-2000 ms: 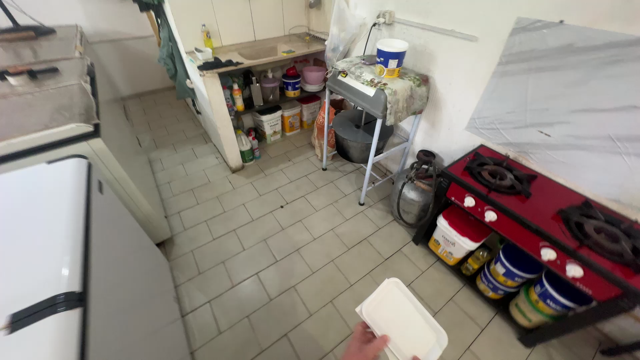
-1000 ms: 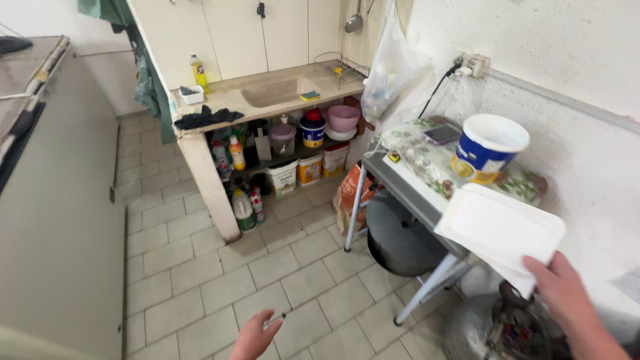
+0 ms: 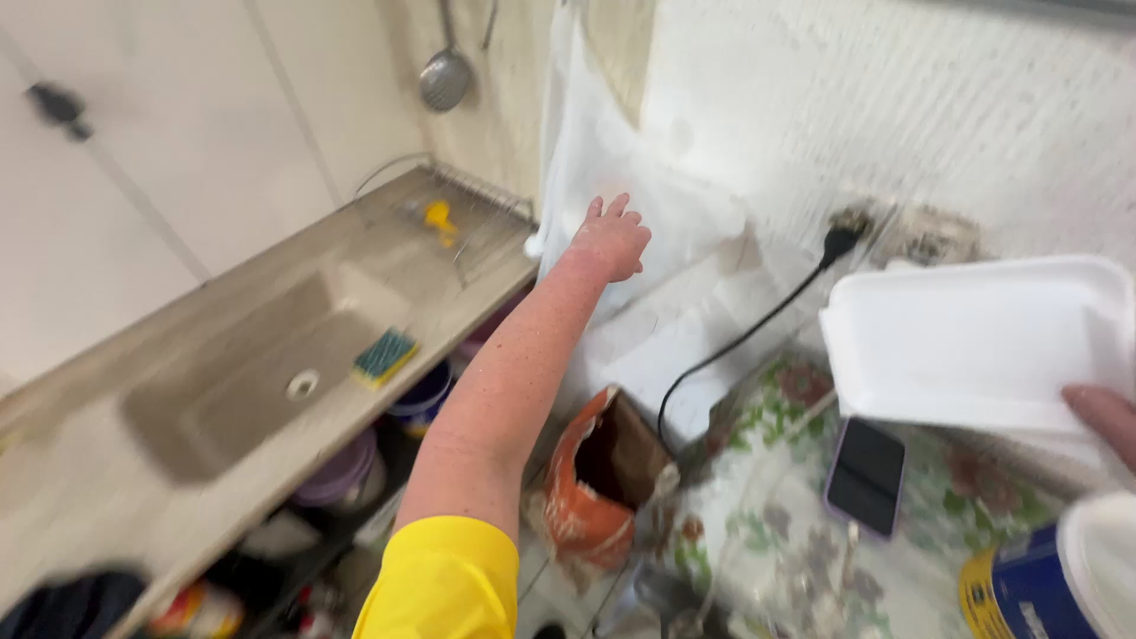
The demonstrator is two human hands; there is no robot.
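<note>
My left hand [image 3: 612, 238] reaches out with its fingers spread, in front of a white plastic bag [image 3: 657, 191] that hangs against the wall. Whether the fingertips touch the bag cannot be told. At the right edge, my right hand [image 3: 1105, 422] grips white foam trays [image 3: 967, 342], which look stacked; only part of that hand shows. Below the trays, a phone [image 3: 866, 477] lies on a flowered cloth [image 3: 781, 550]. Near it, at the lower right, is a blue and yellow plastic bucket [image 3: 1021, 586] with a white rim.
A stone sink counter [image 3: 62, 497] runs along the left, with a sponge [image 3: 386, 357] and a wire rack [image 3: 484, 191] on it. Tubs stand beneath. A torn orange sack [image 3: 586, 524] stands between counter and table. A black cord [image 3: 754, 333] hangs from the wall outlet. A skimmer [image 3: 445, 80] hangs above.
The view has moved close to the sink and the hanging bag. My left hand, low over the floor a second ago, is now stretched out at the bag. My right hand still holds the trays.
</note>
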